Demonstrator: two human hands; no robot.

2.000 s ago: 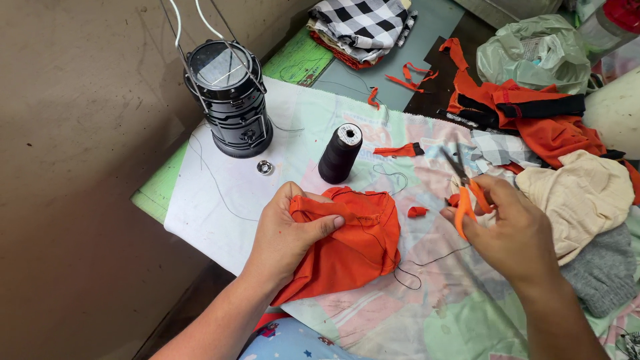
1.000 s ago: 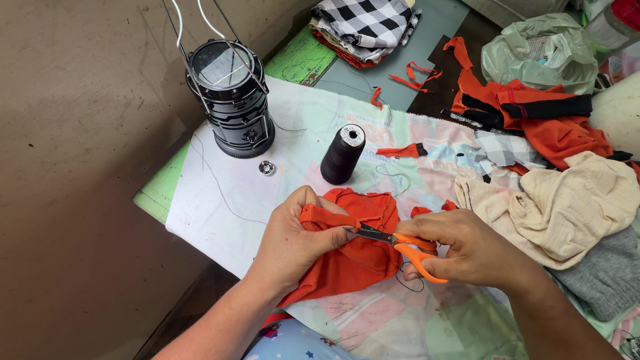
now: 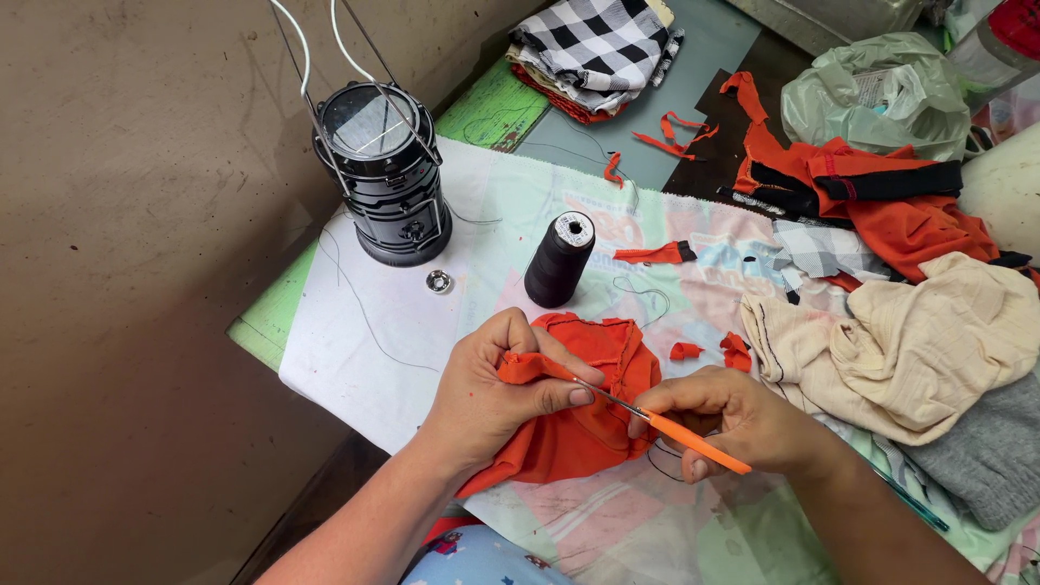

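Observation:
My left hand [image 3: 508, 390] pinches the edge of an orange-red cloth piece [image 3: 561, 447] between thumb and fingers; dark stitching runs along the cloth. My right hand [image 3: 723, 418] holds small scissors with orange handles [image 3: 695, 443], whose metal tips touch the folded edge beside my left thumb. Whether the blades are apart cannot be seen. A cone of black thread [image 3: 561, 260] stands just beyond the cloth. Small orange-red scraps [image 3: 735, 352] lie above my right hand, and a strip with a black end [image 3: 656, 253] rests right of the cone.
A black lantern [image 3: 386, 175] stands at the left near the wall, with a metal bobbin [image 3: 439, 281] beside it. Folded checked cloth [image 3: 593, 49] lies at the back. On the right are cream cloth [image 3: 902, 349], grey cloth [image 3: 983, 447], orange-red garments [image 3: 910, 195] and a plastic bag [image 3: 877, 101].
My right hand has brought the scissors in from the right to the cloth edge at my left fingers. Since the middle frame, the scissors have turned so their handles look edge-on.

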